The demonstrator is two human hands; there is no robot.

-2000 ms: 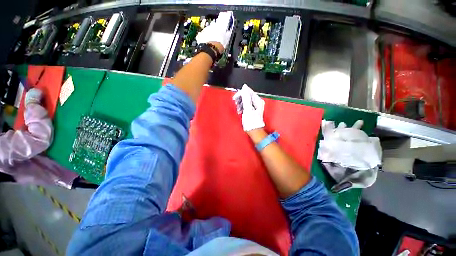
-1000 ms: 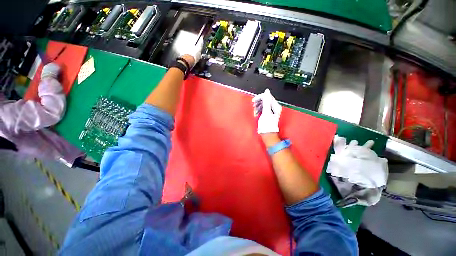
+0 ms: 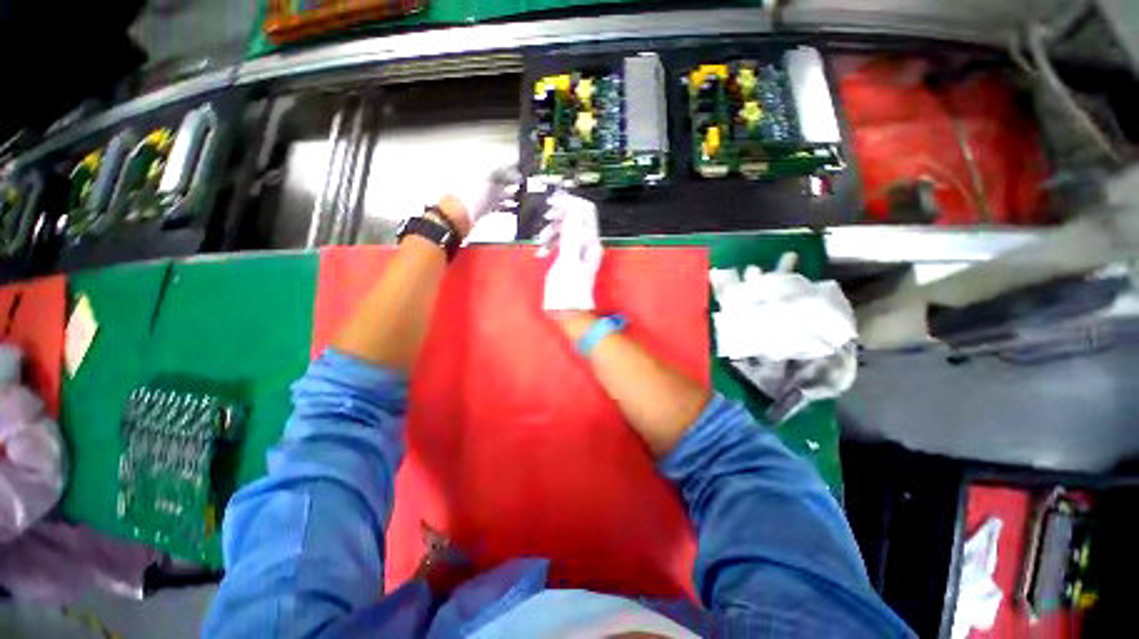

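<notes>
Two green boards with yellow parts and a long grey-white block, a left one (image 3: 606,122) and a right one (image 3: 764,119), lie side by side on a black carrier (image 3: 675,206) on the line. My left hand (image 3: 485,206), white-gloved with a dark band at the wrist, is at the carrier's lower left corner; its fingers are blurred and I cannot tell if it holds anything. My right hand (image 3: 572,250), white-gloved with a light blue wrist band, is over the red mat's (image 3: 550,424) far edge, just below the left board, with fingers slightly curled; nothing shows in it.
A green board (image 3: 172,468) lies on the green mat (image 3: 269,300) at left. White gloves or wipes (image 3: 787,327) lie crumpled at right. More boards (image 3: 144,175) sit on the line at far left. A coworker's pink sleeve (image 3: 28,449) is at left. A red-lined tray (image 3: 999,562) is lower right.
The view has swung right. The carrier with two boards sits further right along the line. My left hand has left the boards for the carrier's corner; my right hand is now closer to it.
</notes>
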